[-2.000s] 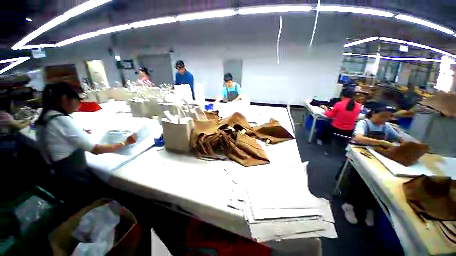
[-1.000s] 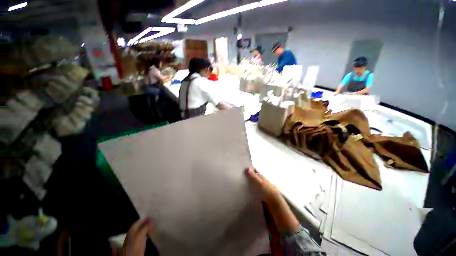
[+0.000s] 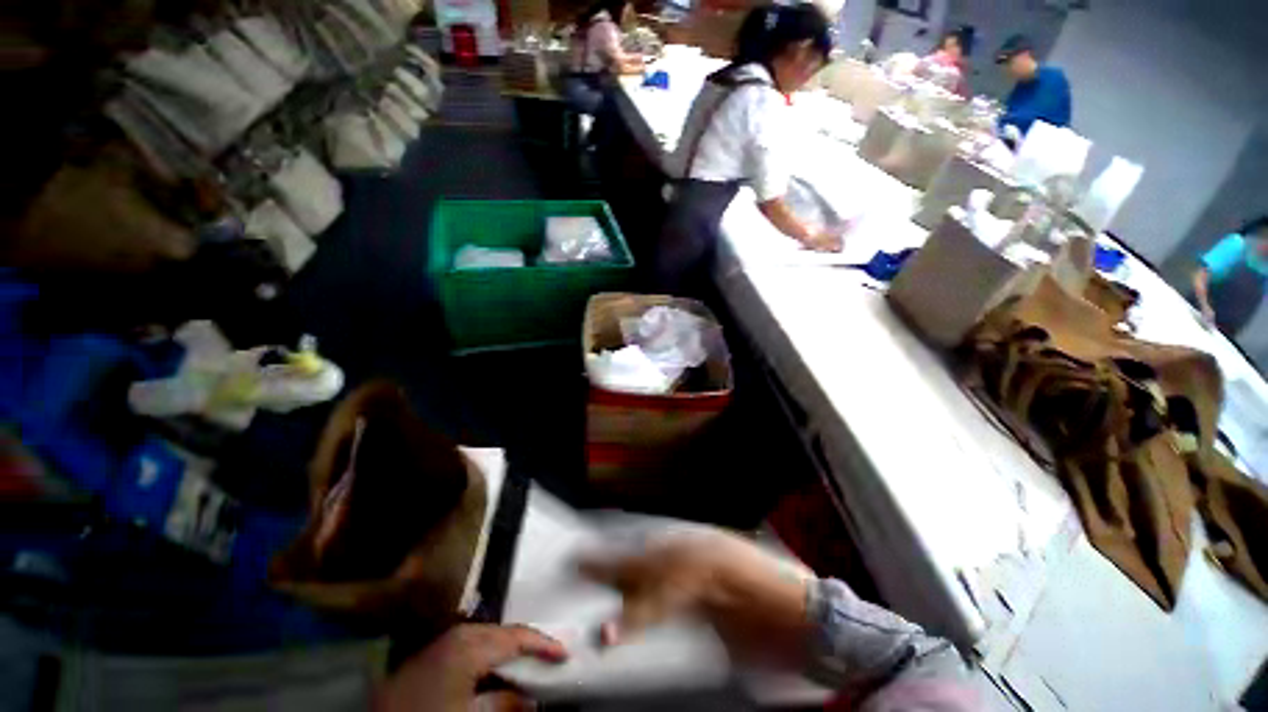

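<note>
A white card sheet lies low in front of me, partly under my hands. My right hand is over the card, blurred by motion; whether it grips anything cannot be told. My left hand is at the bottom edge, partly cut off, with its fingers at the card's near left corner. A brown tote bag body stands open just left of the card, its dark inside showing. A dark strip lies between the bag and the card.
A carton with white plastic and a green crate stand on the floor ahead. A long white table on the right bears brown bag bodies and pale bags. A person works beside it. Bags hang at left.
The view has turned left and down. The large card sheet that both hands held up is no longer raised; the hands are now low over a white card beside the brown bag.
</note>
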